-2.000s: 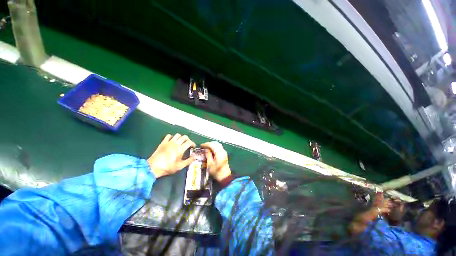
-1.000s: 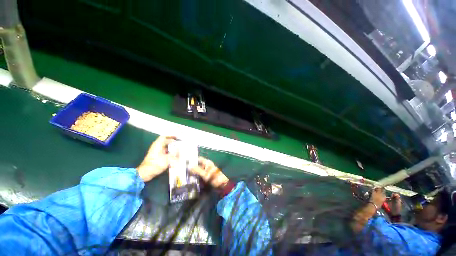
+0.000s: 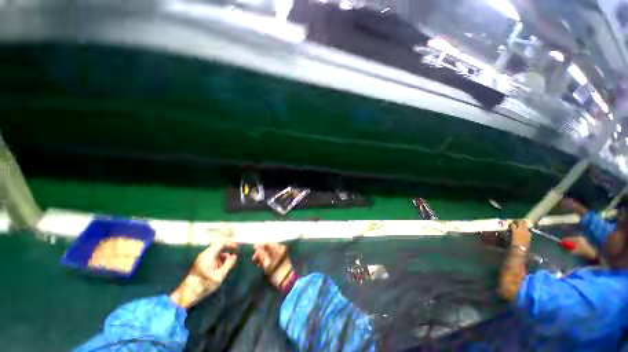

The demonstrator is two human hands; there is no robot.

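Note:
My left hand (image 3: 210,269) is over the dark-green mat near the white edge strip, fingers curled; no held unit shows in it. My right hand (image 3: 272,261) is just to its right, fingers bent, with no unit visible in it. The hands are apart, and blur hides whether anything tiny is between the fingertips. A phone unit (image 3: 288,199) lies tilted on the belt beyond the white edge, partly over the black tray (image 3: 317,199). Another unit (image 3: 251,189) lies on the tray to its left.
A blue bin (image 3: 87,242) with pale bits (image 3: 116,254) is at left. Dark red-brown bits (image 3: 357,270) and a white piece (image 3: 377,271) lie right of my hands. Another unit (image 3: 425,209) is on the belt. A person in blue (image 3: 571,302) works at far right, near a red-handled tool (image 3: 569,244).
The unit has left my hands, and a tilted unit now lies beside the tray's first unit. My hands have separated. The view has tilted up, and the tray appears lower.

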